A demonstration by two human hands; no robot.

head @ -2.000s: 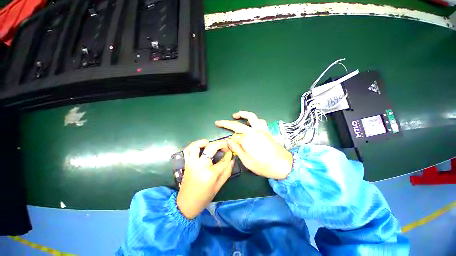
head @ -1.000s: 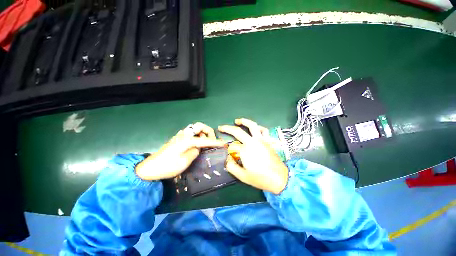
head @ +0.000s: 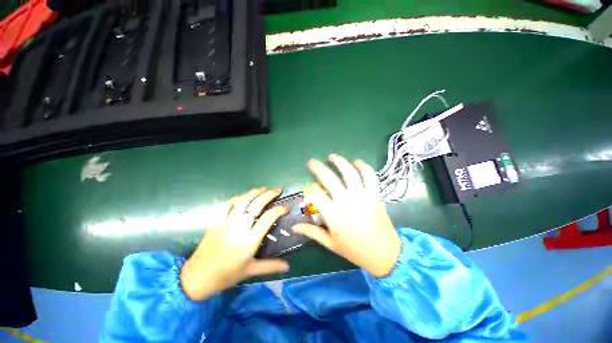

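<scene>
A dark phone-sized display assembly (head: 284,232) lies on the green bench between my hands, its back up with small pale marks. My left hand (head: 231,244) rests over its left end with fingers spread along its edge. My right hand (head: 354,218) is over its right end, fingers spread. A small orange-yellow piece of the flex cable (head: 309,209) shows by my right fingertips. White wires (head: 400,164) run from a black test box (head: 478,157) to under my right hand. The wires' near end is hidden. Whether either hand grips the assembly is unclear.
A thick black foam tray (head: 251,110) with dark assemblies in its slots is at the upper left. A red item (head: 20,27) is at the far left corner. A thin black cable (head: 468,224) leaves the box toward the bench's front edge. A red stool (head: 580,231) stands beyond that edge.
My left hand has turned and moved down around the assembly's left end, fingers spread. My right hand has opened wider and now covers the green adapter board. The assembly lies flatter between my hands.
</scene>
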